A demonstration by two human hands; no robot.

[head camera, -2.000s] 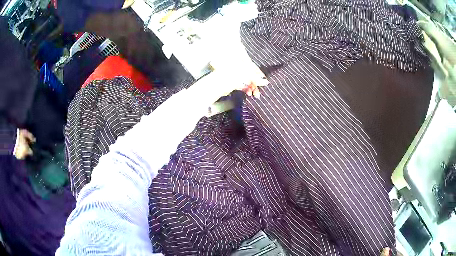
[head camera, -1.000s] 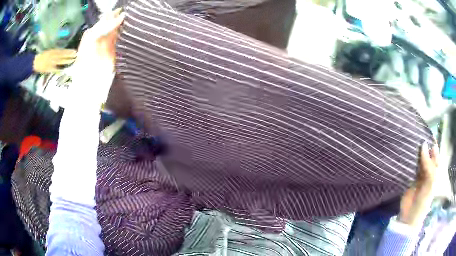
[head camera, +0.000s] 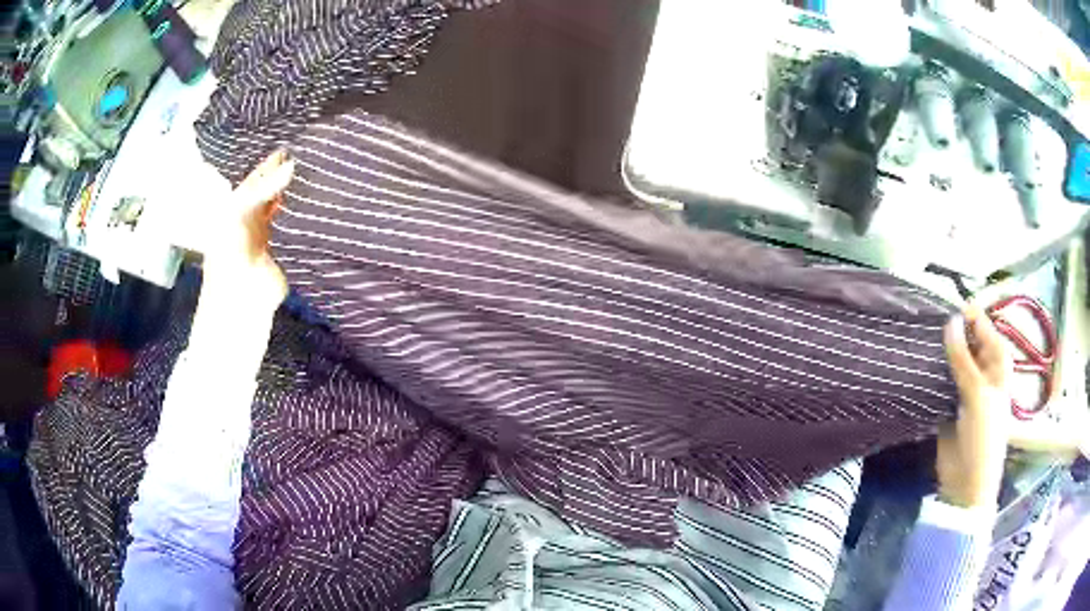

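Observation:
A dark maroon-brown panel with white pinstripes [head camera: 574, 287] is stretched across the view in front of the machine. My left hand [head camera: 261, 205] grips its left end at the upper left. My right hand [head camera: 978, 370] grips its right end, beside the scissors. The panel's lower part sags in folds over my lap. The overlock machine [head camera: 956, 131] stands at the upper right, with its dark presser foot area [head camera: 843, 137] above the panel; no cloth is seen under the foot.
Red-handled scissors [head camera: 1030, 346] lie right of my right hand. Striped cloth heaps lie at upper left [head camera: 323, 60] and lower left [head camera: 347, 489]. A plain dark brown surface [head camera: 526, 96] lies behind the panel. Grey striped cloth [head camera: 753, 549] covers my lap. A red bag [head camera: 86, 364] shows at left.
The view has turned from the heap to the machine. My right hand came into view gripping the panel, which was lifted and spread, and now hangs lower than a second ago.

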